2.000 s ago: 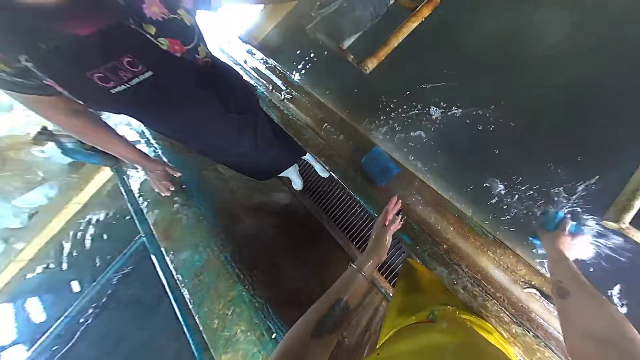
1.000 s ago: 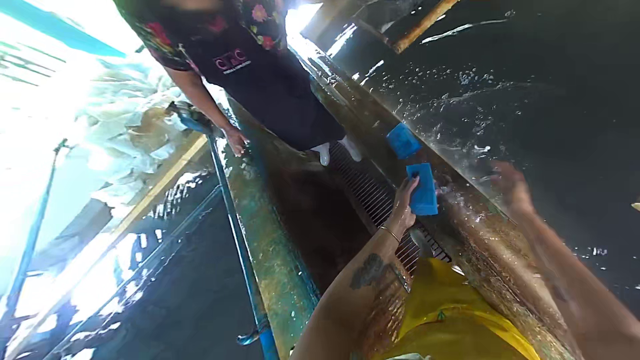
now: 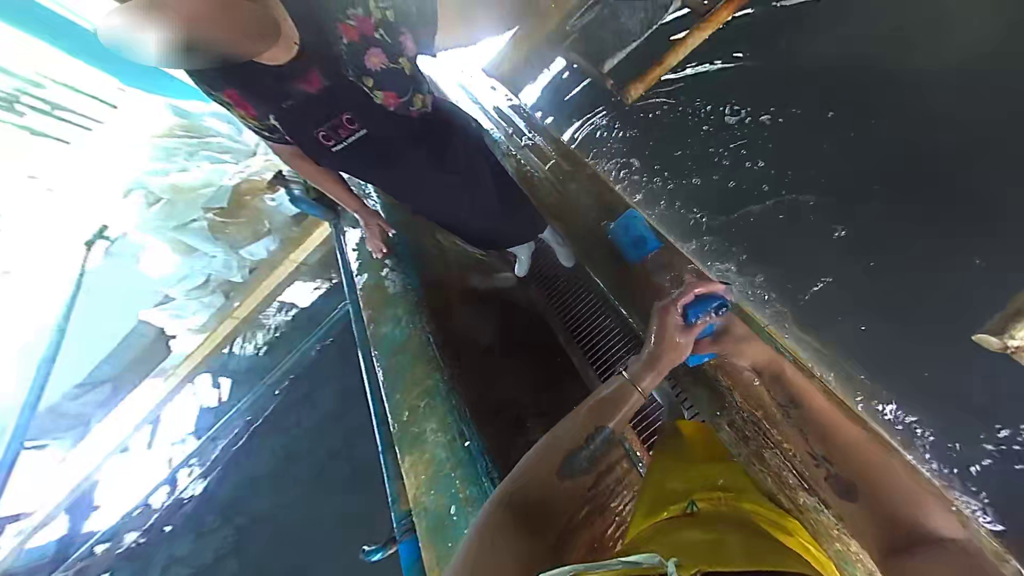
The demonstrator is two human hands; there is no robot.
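My left hand [image 3: 672, 324], with a thin bracelet at the wrist, has its fingers curled over the top of a wet blue block [image 3: 706, 308]. My right hand [image 3: 728, 340] meets it from the other side, its fingers across the block's lower part. Fingers hide much of the block, and whether it is one piece or two I cannot tell. Just beyond my hands, another blue block [image 3: 634, 236] lies on the wet ledge [image 3: 592, 200] beside the dark water. A yellow apron [image 3: 704, 496] covers my front.
A person in a dark apron [image 3: 448, 176] stands ahead, one hand [image 3: 374, 232] low at the left. A metal grate [image 3: 588, 316] runs between the ledges. Dark water [image 3: 880, 200] lies right, with a wooden pole [image 3: 684, 48]. Blue piping [image 3: 372, 384] and pale sheets [image 3: 208, 216] are at left.
My right hand has come in from over the water to meet my left hand at the block. My left hand, bare two seconds ago, held a blue block one second ago.
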